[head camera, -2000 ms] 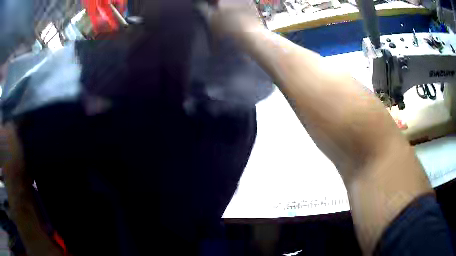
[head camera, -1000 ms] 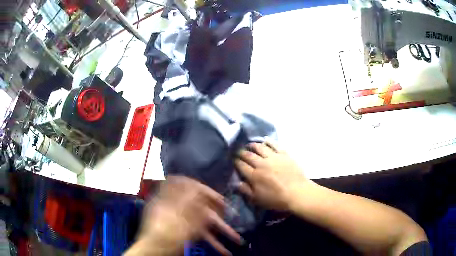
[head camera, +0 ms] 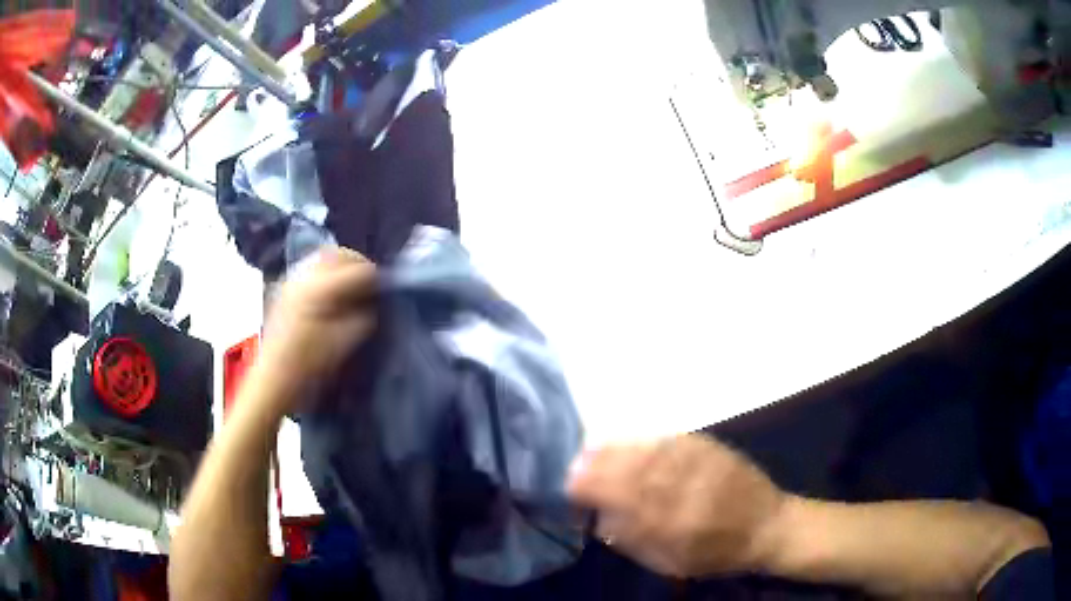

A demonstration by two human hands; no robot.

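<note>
A dark garment with pale blue-grey areas (head camera: 499,352) hangs over the table's left part and down past its front edge. My left hand (head camera: 327,308), blurred, grips the garment's upper left side. My right hand (head camera: 675,499), also blurred, grips its lower right edge with the fingertips. The grey part is spread between both hands. A dark part of the garment lies flat on the table behind my left hand.
The sewing machine head (head camera: 787,47) stands at the upper right, with red-orange tape (head camera: 840,194) on its bed. A black device with a round red part (head camera: 127,376) is at the left. The white table (head camera: 587,235) has a curved front edge.
My left hand has moved up and left, and my right hand lower and slightly right. The grey part of the garment has been pulled wider between them. The view has shifted right.
</note>
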